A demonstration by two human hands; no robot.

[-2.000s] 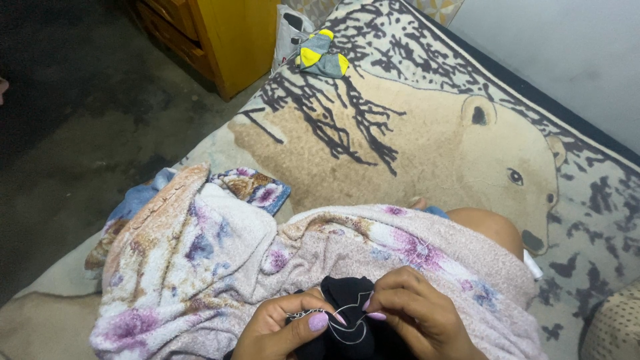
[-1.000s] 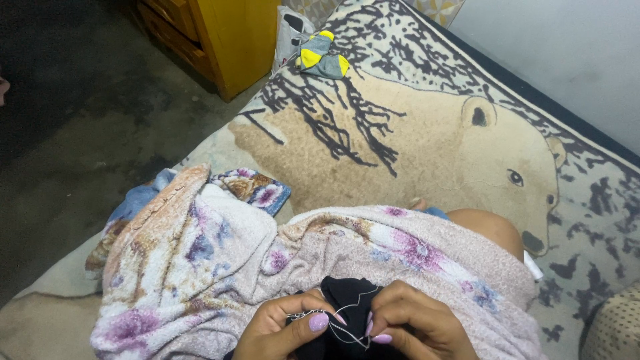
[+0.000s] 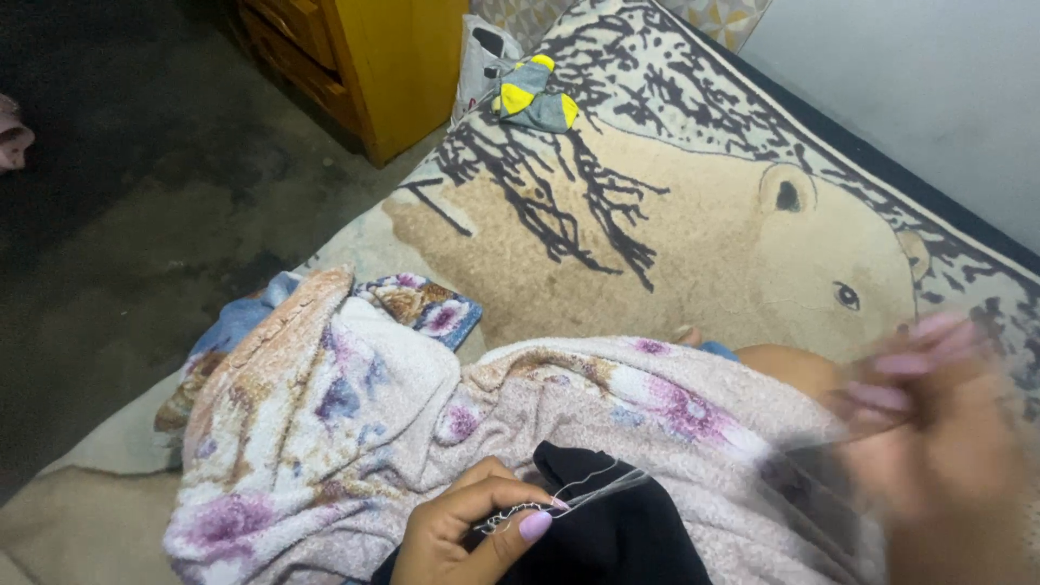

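Between its thumb and fingers my left hand (image 3: 479, 528) pinches the edge of a black fabric piece (image 3: 609, 528) at the bottom middle. White stitches run along that pinched edge, and loose white thread (image 3: 597, 486) stretches from it to the right. Raised at the right, my right hand (image 3: 926, 406) is blurred by motion, with its fingertips close together; whether it grips a needle or the thread's end cannot be told. A floral fleece blanket (image 3: 390, 431) covers my lap beneath the black fabric.
A bed blanket with a polar bear pattern (image 3: 691, 227) spreads ahead. Grey and yellow socks (image 3: 536, 101) lie near its far corner beside a plastic bag (image 3: 479, 61). A wooden drawer unit (image 3: 398, 73) stands at the bed's far left, and a pale wall (image 3: 918, 89) rises at the right.
My right hand has moved away from the black fabric, up and to the right. The left hand keeps its pinch on the fabric's edge, where both hands were close together before.
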